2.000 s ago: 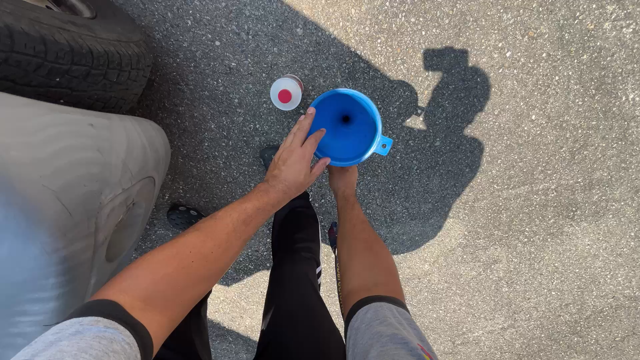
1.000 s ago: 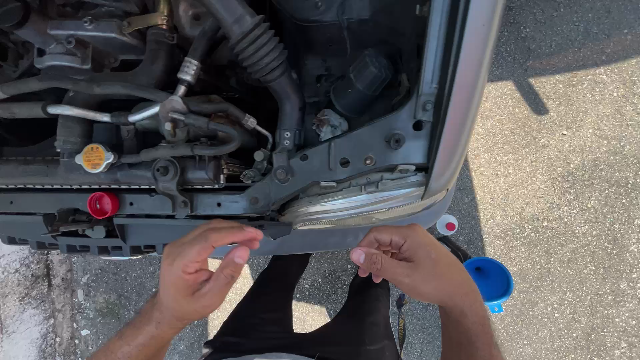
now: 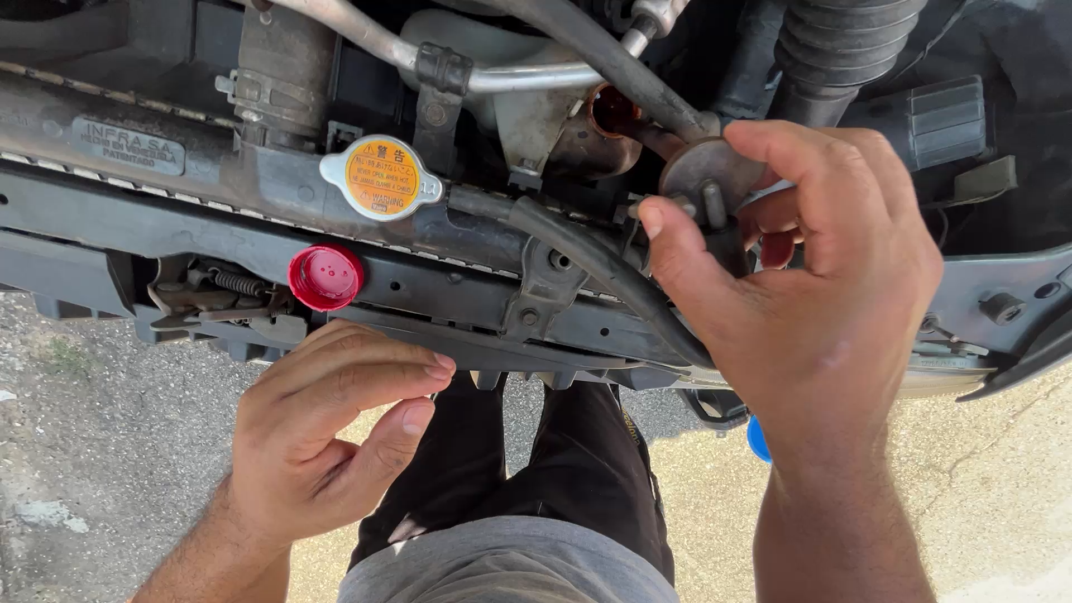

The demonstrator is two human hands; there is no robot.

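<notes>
My right hand (image 3: 812,251) grips a round, dark cap (image 3: 710,174) with short stubs on it, thumb on one side and fingers on the other. Left of that cap is an uncovered filler neck (image 3: 610,113) on a reservoir, rusty orange inside. My left hand (image 3: 343,427) is empty, fingers curved and apart, over the front edge of the engine bay. Just above it a red plastic screw cap (image 3: 327,277) lies upside down on the front crossmember. A radiator cap (image 3: 382,177) with an orange warning label sits on the radiator.
A black rubber hose (image 3: 599,264) curves over the crossmember (image 3: 435,293). The hood latch (image 3: 230,293) is at left, a corrugated intake duct (image 3: 846,42) at upper right. Part of the blue funnel (image 3: 760,440) shows on the pavement behind my right wrist.
Two seconds ago my hands were at the blue funnel; one second ago it stood on the ground and both hands were empty. Now my right hand has taken hold of the dark cap. The view has moved.
</notes>
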